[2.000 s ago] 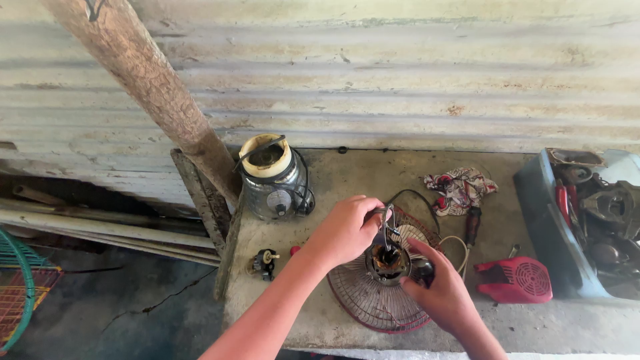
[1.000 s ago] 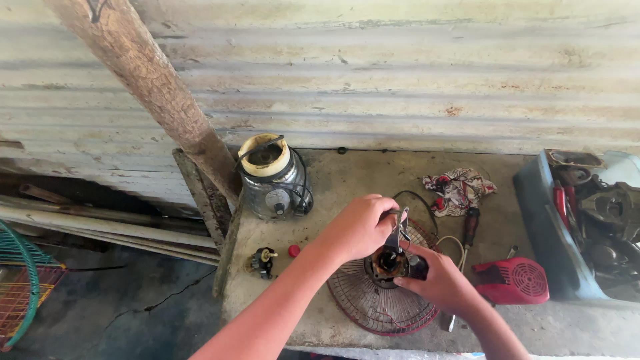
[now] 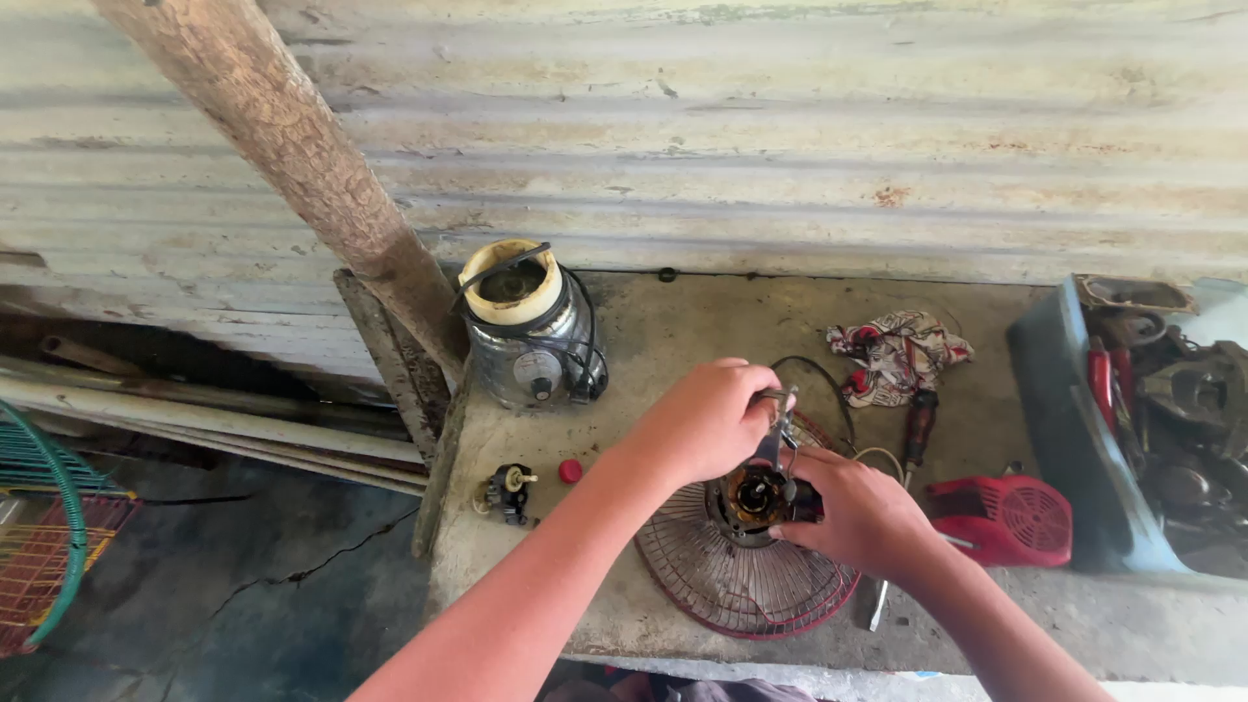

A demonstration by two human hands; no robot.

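Observation:
A fan's electric motor [image 3: 753, 497], its round opening facing up with copper-coloured windings inside, sits over a red-rimmed wire fan grille [image 3: 751, 595]. My left hand [image 3: 707, 419] grips a metal part [image 3: 777, 405] above the motor; whether this is a bracket or a tool cannot be told. Against the motor's right side, my right hand [image 3: 848, 502] closes its thumb and fingers around the housing. A dark cable [image 3: 829, 375] curves behind the hands. The tip of a screwdriver [image 3: 879, 606] lies beside the grille, its upper part hidden by my right hand.
A blender base [image 3: 531, 341] wrapped in its cord stands back left. Near the left edge are a small gear part [image 3: 509, 492] and a red cap [image 3: 570, 471]. To the right are a patterned rag [image 3: 902, 356], a dark-handled screwdriver [image 3: 919, 426], a red plastic cover [image 3: 1009, 517] and a blue bin [image 3: 1058, 439] of parts.
Both hands stay at the motor with small shifts. The metal part in my left hand has changed its tilt. The screwdriver tip beside the grille shows more than two seconds ago.

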